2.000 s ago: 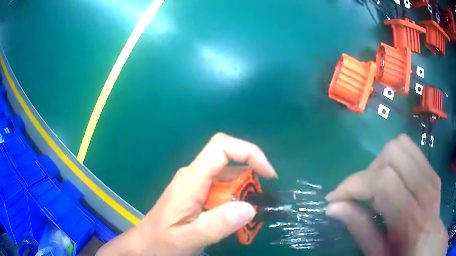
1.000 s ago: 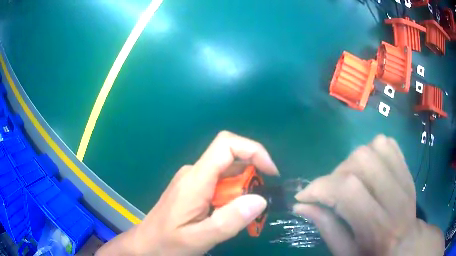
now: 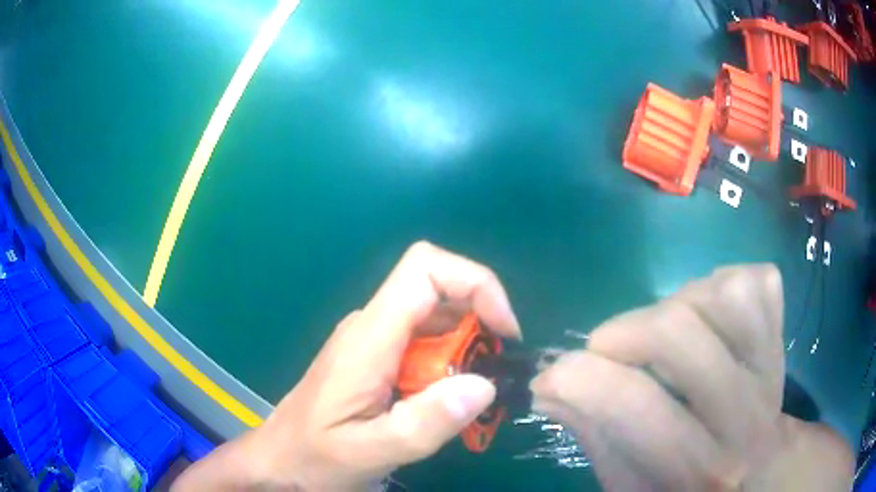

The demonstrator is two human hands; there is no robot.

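My left hand point(image 3: 370, 384) holds an orange connector housing point(image 3: 429, 361) at the bottom middle, its flange and dark opening facing right. My right hand point(image 3: 687, 370) is just right of the opening, blurred, with thumb and fingertips close together at the dark leads beside the flange. What its fingertips pinch is hidden. Several slim silver crimp terminals point(image 3: 554, 444) lie on the green top below the fingertips; a few more show above them.
Several orange housings point(image 3: 668, 140) with square silver lugs point(image 3: 731, 193) and black wires lie at the upper right. A yellow line point(image 3: 200, 171) crosses the green top point(image 3: 384, 202). Blue bins point(image 3: 120, 408) stand at the lower left beyond a grey strip with a yellow line.
My right hand has moved left, from the silver tips to close beside the housing's opening. My left hand keeps its hold. The view has shifted slightly.
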